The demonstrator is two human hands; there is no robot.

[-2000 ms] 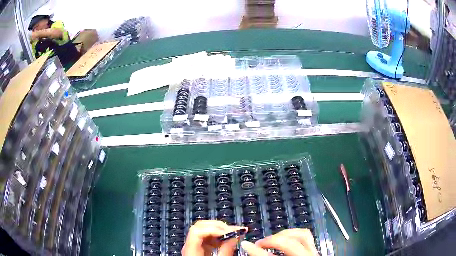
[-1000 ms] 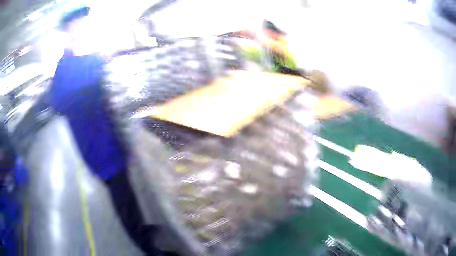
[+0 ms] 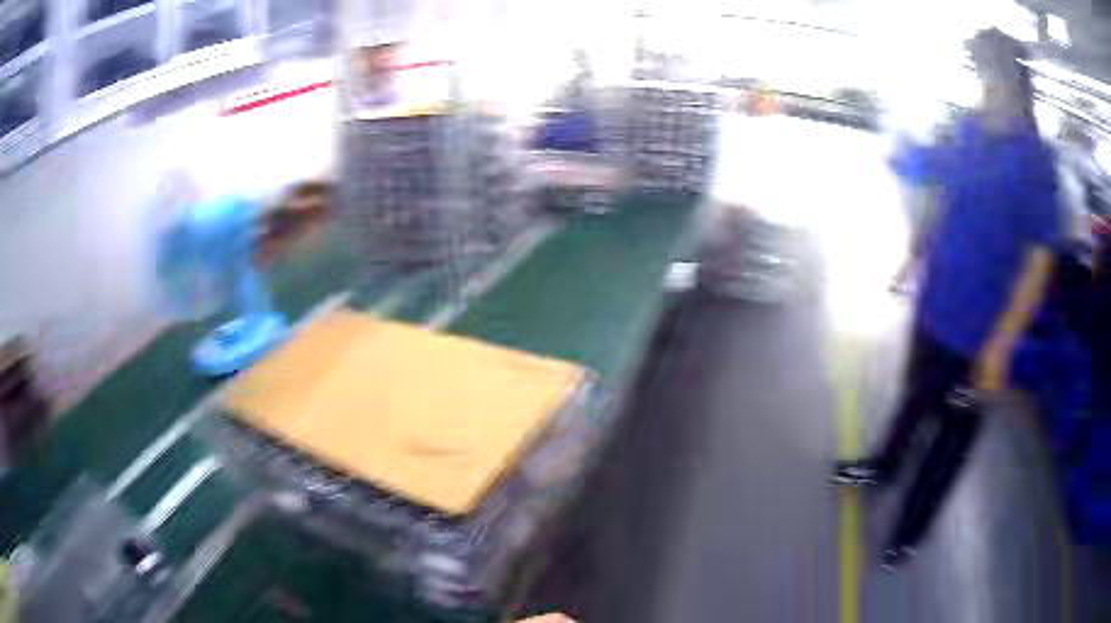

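Observation:
The view is blurred. Only a sliver of a hand shows at the bottom edge; it seems to be my right hand. Its fingers and anything it holds are cut off. My left hand is out of the picture. The nearest stack of trays stands at lower centre-left, with a flat tan cardboard sheet on top. Part of a clear tray shows at the lower left, with a small dark patch in it.
A blue fan stands on the green table behind the stack. More stacked trays stand farther back. A person in blue is in the aisle at the right, by a yellow floor line.
The view has swung from the left side to the right side. The right-hand stack and fan now show; the left stack is gone. Both hands were over the tray two seconds ago.

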